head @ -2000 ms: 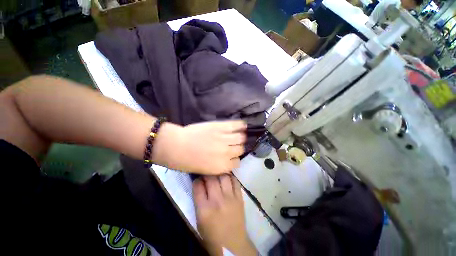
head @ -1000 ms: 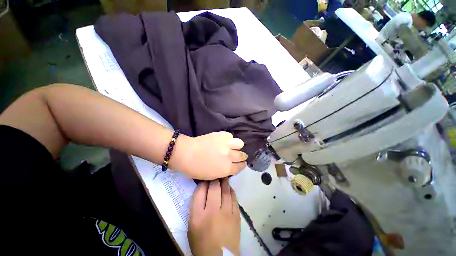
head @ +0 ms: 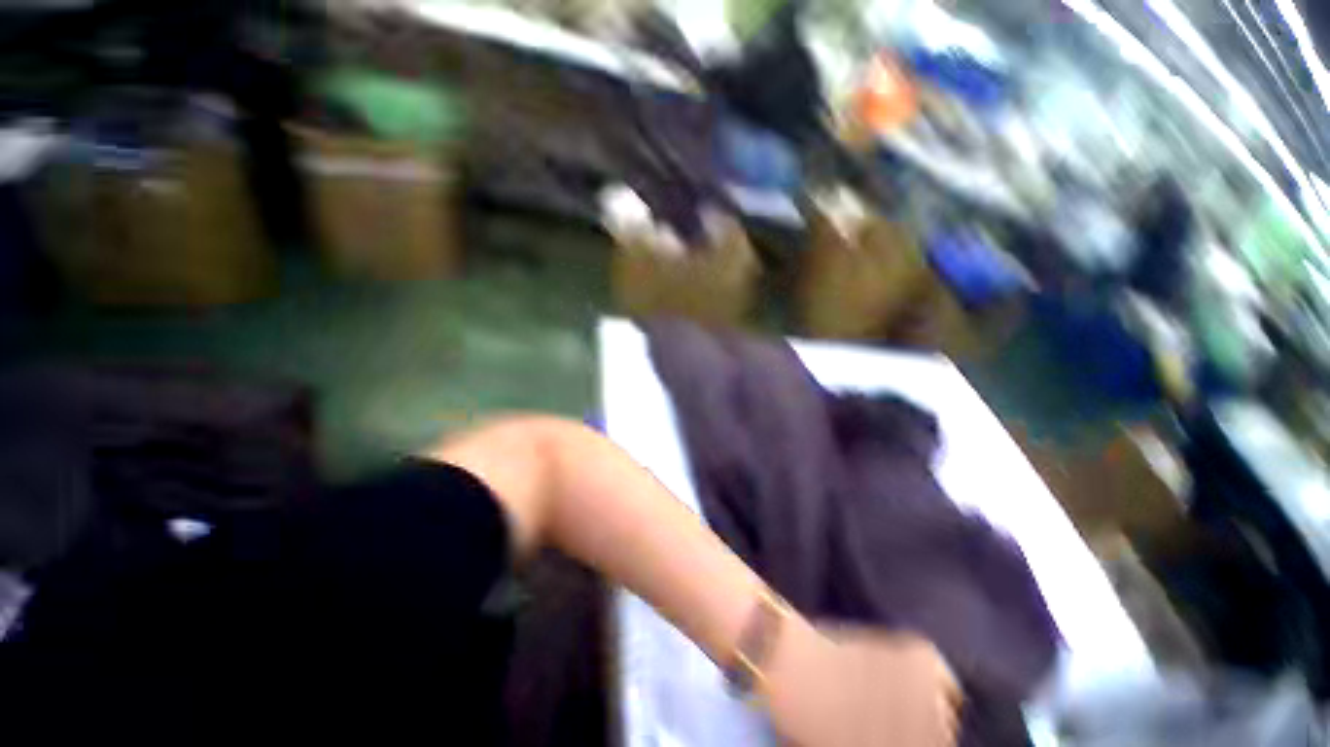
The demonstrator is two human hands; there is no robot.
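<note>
The frame is strongly blurred. The dark plum-brown garment lies bunched on the white table. My left hand, with a bracelet at the wrist, is at the bottom, against the garment's lower left part. Its fingers look curled at the cloth, but blur hides whether they grip it. My right hand is out of the picture. The needle area is not in view. A pale blurred shape at the bottom right may be the top of the sewing machine.
Cardboard boxes of cloth stand on the green floor beyond the table. A dark bundle is at the left. Blurred workstations and likely people are at the upper right. Dark cloth hangs by the table's near left edge.
The view has swung up and left, so the table and garment appear lower and further right. My right hand and most of the machine have left the picture. My left hand remains at the garment.
</note>
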